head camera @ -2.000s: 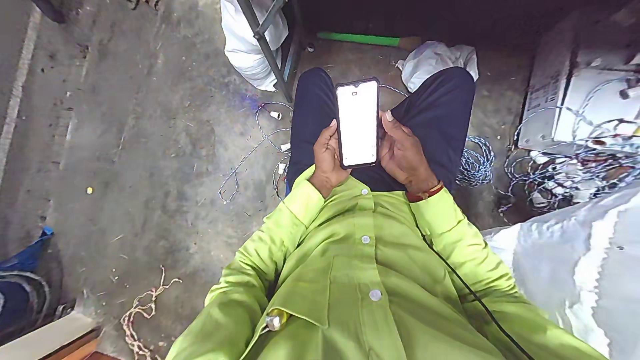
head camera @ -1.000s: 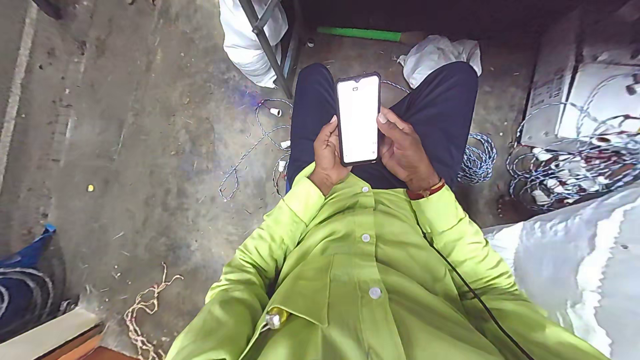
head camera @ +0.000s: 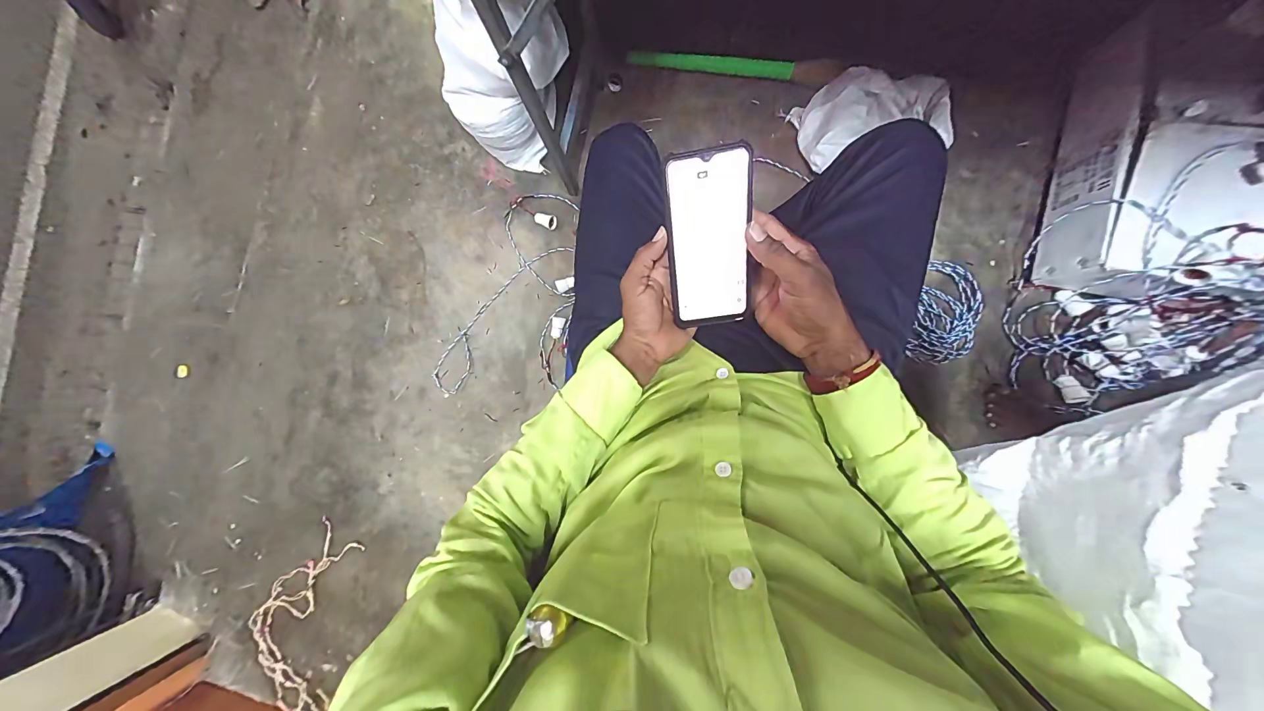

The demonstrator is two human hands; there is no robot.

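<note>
A smartphone (head camera: 708,235) in a dark case is held upright over my lap, its screen lit nearly all white. My left hand (head camera: 652,301) grips its left edge, with the thumb along the side. On the right edge, my right hand (head camera: 802,291) holds it with the thumb beside the screen; a red and yellow band circles that wrist. The fingers behind the phone are hidden. My chest pocket holds a small object with a yellowish, clear end (head camera: 546,626). A thin black cable (head camera: 938,578) runs down over my shirt.
Twisted cords with white fittings (head camera: 545,220) lie on the floor left of my legs. To the right are a coiled cord (head camera: 946,314), a tangle of wires (head camera: 1096,341) and a white box (head camera: 1185,197). A metal frame (head camera: 533,89), white sacks (head camera: 869,111) and a green rod (head camera: 711,65) stand or lie ahead.
</note>
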